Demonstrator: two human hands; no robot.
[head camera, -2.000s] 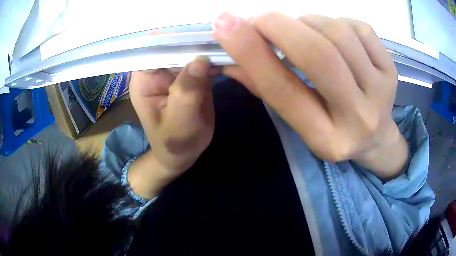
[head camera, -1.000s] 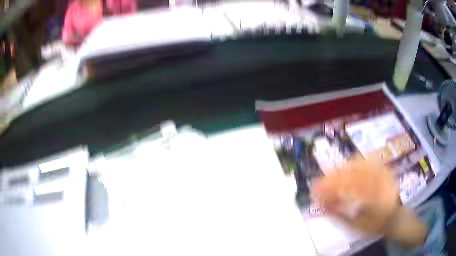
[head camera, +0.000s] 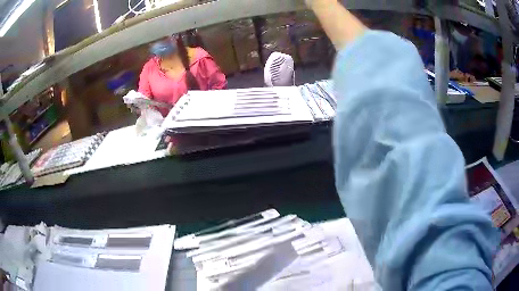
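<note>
My right arm in a light blue sleeve reaches up across the right half; only the forearm and wrist show at the top edge, and the hand is cut off. My left hand is out of the picture. A pile of overlapping white panel frames (head camera: 247, 245) lies in front of me at the bottom middle. Grey-windowed panels (head camera: 120, 260) lie flat on a white board (head camera: 153, 278) at the bottom left.
A person in a pink top (head camera: 188, 77) and mask works across the bench, behind stacked white panels (head camera: 199, 108). An overhead beam (head camera: 136, 48) crosses the top. Posts stand at the right. A printed sheet (head camera: 492, 196) lies at the right edge. White crumpled material (head camera: 20, 244) lies bottom left.
The view has lifted and swung from the bench towards the far side. My right hand, over the printed sheet before, has moved up and out past the top edge.
</note>
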